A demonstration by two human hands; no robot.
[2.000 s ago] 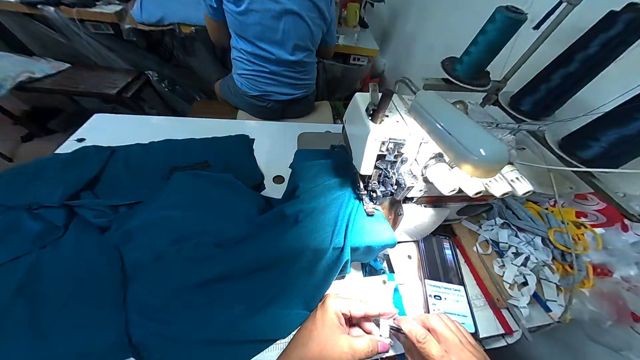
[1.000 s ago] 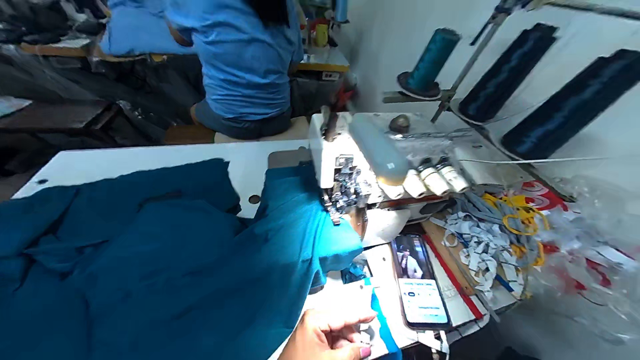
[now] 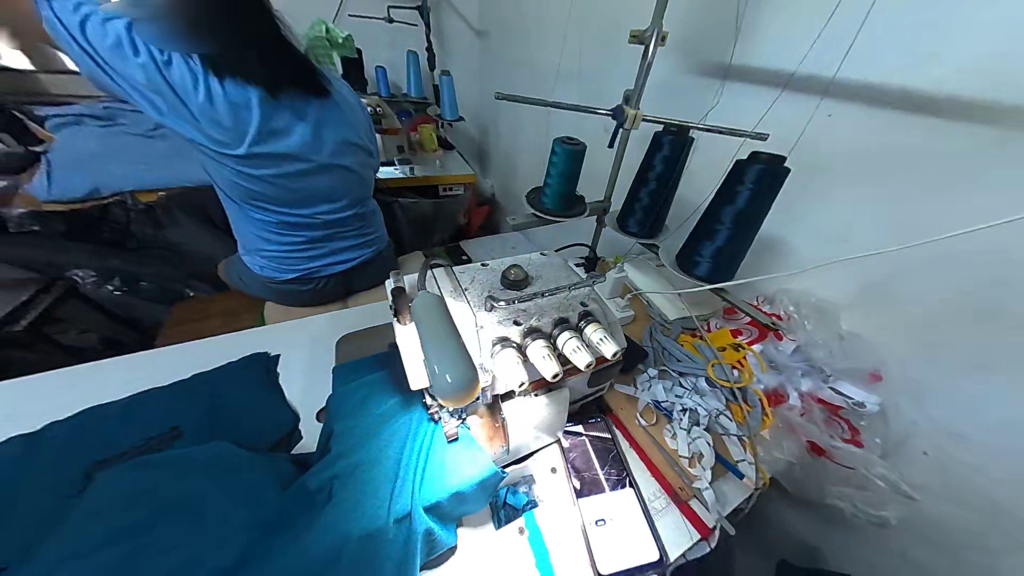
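Note:
Neither of my hands shows in the head view. Teal knit fabric point(image 3: 240, 496) lies in folds across the left and lower part of the white table point(image 3: 304, 340), and one part of it reaches under the presser foot of the overlock sewing machine point(image 3: 512, 320). A smartphone point(image 3: 612, 504) with a lit screen lies right of the fabric, below the machine. Between phone and fabric are small teal scraps point(image 3: 512, 502) and a bright blue strip point(image 3: 538, 544).
Cut grey and white strips point(image 3: 688, 424) and yellow-handled scissors point(image 3: 732, 360) lie right of the machine, beside clear plastic bags point(image 3: 840, 400). Thread cones point(image 3: 732, 216) stand on a rack behind. A person in a blue shirt point(image 3: 296, 176) sits beyond the table.
The view has swung up and to the right. My hands, seen near the phone before, are out of view. The person in blue has raised an arm.

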